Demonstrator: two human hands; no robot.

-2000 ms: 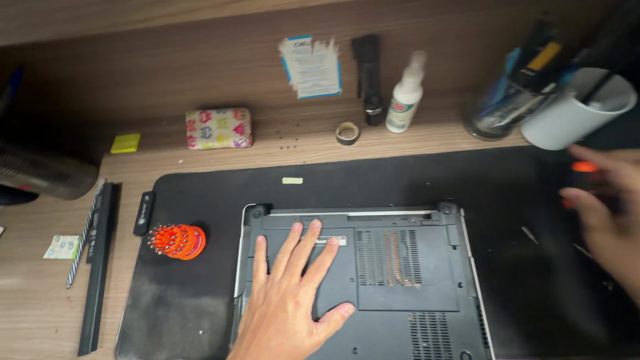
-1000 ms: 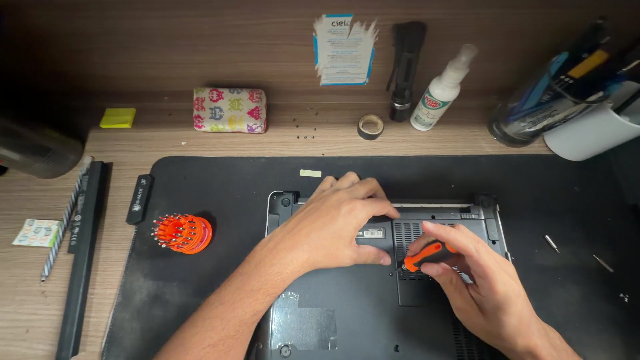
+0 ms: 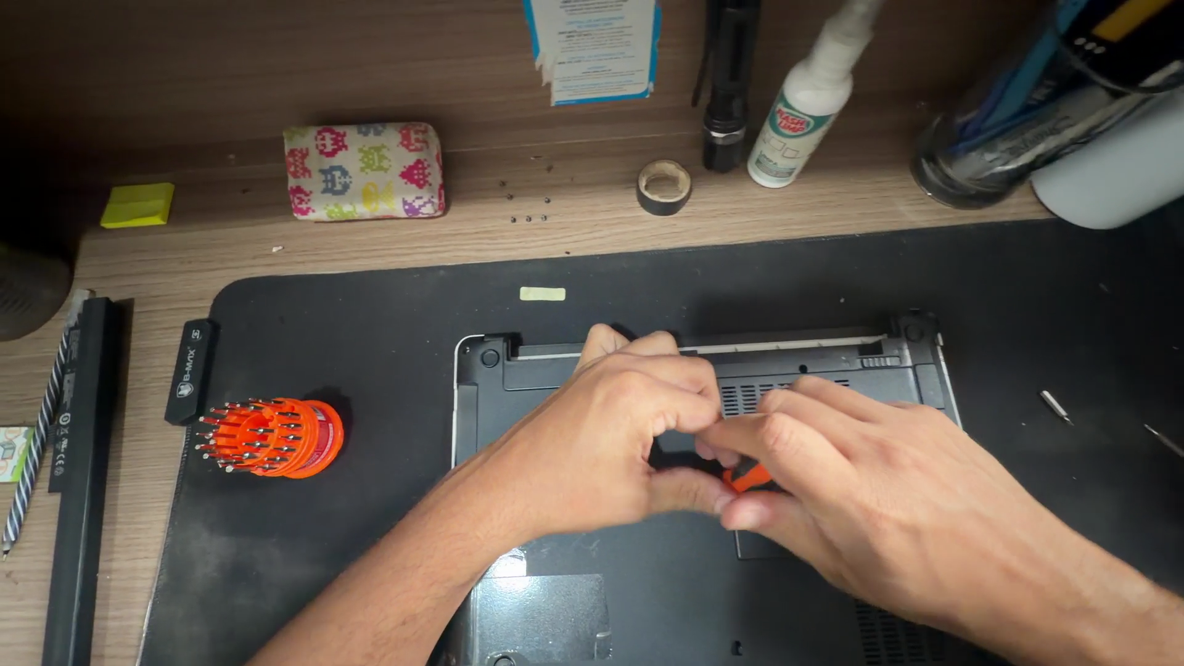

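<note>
A black laptop (image 3: 555,592) lies upside down on a black desk mat, its vented underside facing up. Over its upper middle, my left hand (image 3: 610,435) is bent, with the thumb and fingertips meeting those of my right hand. My right hand (image 3: 823,462) pinches a small orange tool handle (image 3: 747,478), probably a screwdriver; its tip is hidden behind the fingers. Whether my left fingers also grip the tool cannot be told. Left of the laptop stands an orange round holder (image 3: 273,437) full of screwdriver bits.
Tiny screws (image 3: 529,218) lie on the wooden desk near a roll of black tape (image 3: 663,188), a patterned case (image 3: 365,171), a flashlight (image 3: 726,102) and a spray bottle (image 3: 800,116). A laptop battery (image 3: 81,481) lies left. A loose bit (image 3: 1054,407) rests on the mat (image 3: 370,314).
My right hand has come from the pen cups at the right to the laptop with the orange tool. My left hand, earlier flat on the laptop, is now bent beside it, their fingertips meeting.
</note>
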